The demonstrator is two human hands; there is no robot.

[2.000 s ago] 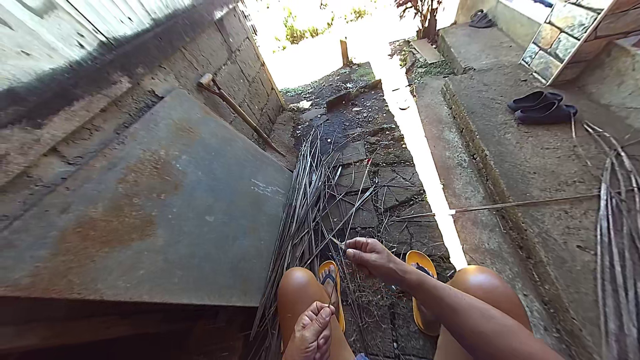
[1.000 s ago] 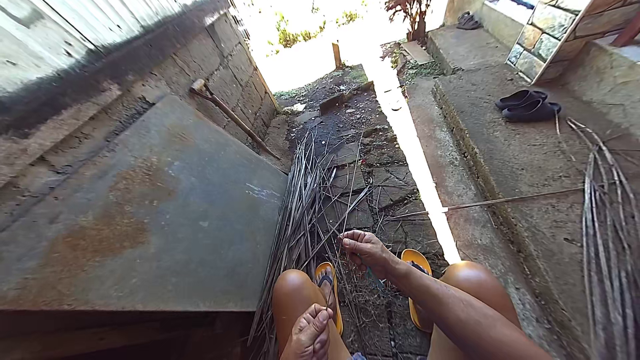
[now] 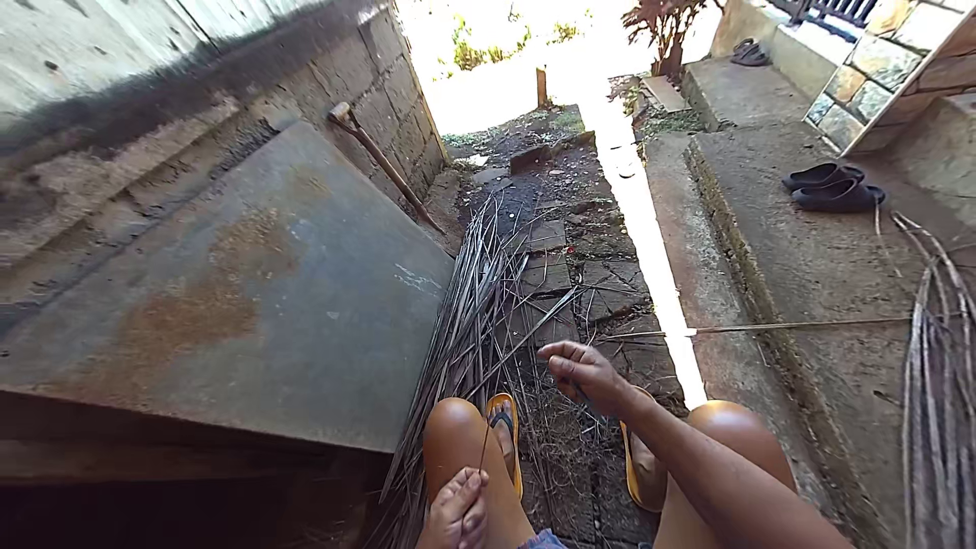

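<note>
My left hand, low in the view against my left knee, is closed on a thin dark strip, probably a leaf rib, that points up from the fingers. My right hand is raised between my knees with its fingers curled together; a small dark piece shows under the palm, too unclear to name. Beyond my hands a loose pile of long dry leaf strips lies on the paving along a metal sheet. Fine shreds are scattered between my feet, which wear orange flip-flops.
A large rusty metal sheet slants at left by a block wall. A wooden-handled tool leans there. On the concrete ledge at right are dark clogs and a bundle of long dry strips. One thin stalk crosses the ledge edge.
The view has shifted slightly. My left hand stays low by my left knee, and my right hand remains raised between my knees.
</note>
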